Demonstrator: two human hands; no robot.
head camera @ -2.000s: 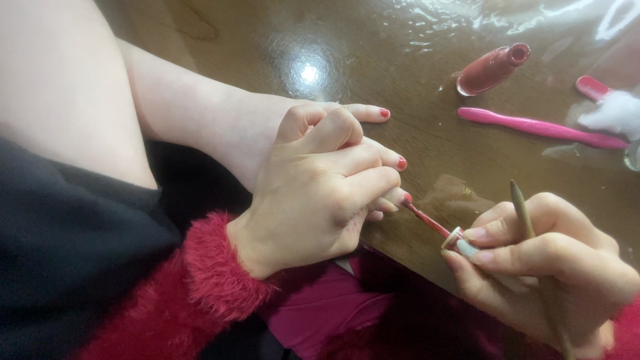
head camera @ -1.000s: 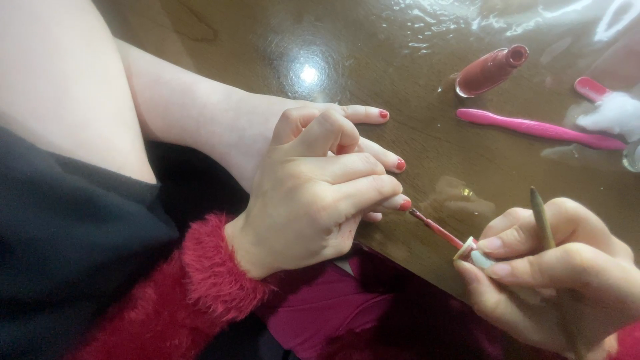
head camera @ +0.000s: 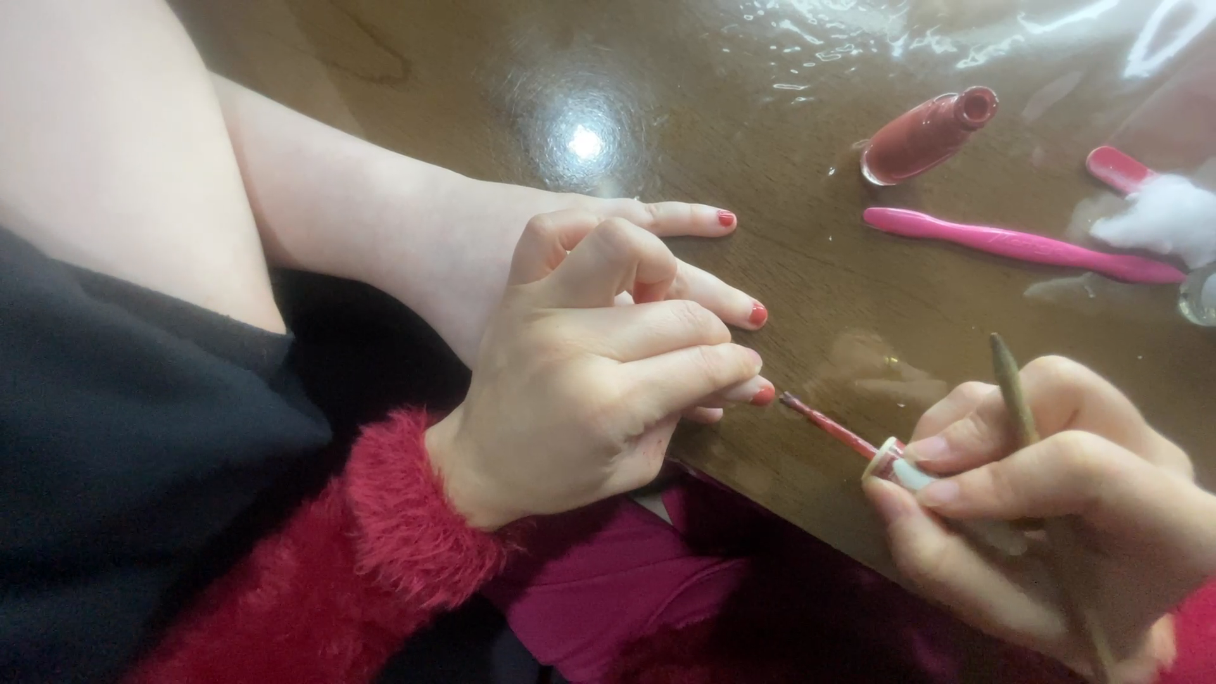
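Observation:
My left hand [head camera: 589,380], in a fuzzy red cuff, is closed around a finger of another person's hand [head camera: 665,220], whose visible nails are red. Between the thumb and fingers of my right hand [head camera: 1054,494] is the cap of a nail polish brush [head camera: 836,424]. The brush tip is beside the red nail of the held finger; whether they touch I cannot tell. A thin wooden stick [head camera: 1015,389] also sits between my right fingers. An open bottle of red nail polish [head camera: 926,138] stands on the table, above my right hand in view.
A pink plastic tool [head camera: 1016,242] lies on the glossy brown table [head camera: 456,95] at the right. Beyond it are a red-ended item [head camera: 1118,169], white cotton [head camera: 1159,218] and part of a glass container [head camera: 1199,296]. The other person's forearm [head camera: 361,190] rests across the left side.
The brush tip was on the nail two seconds ago and is now at or just off its end. My right hand has shifted slightly to the right and down. My left hand keeps its hold.

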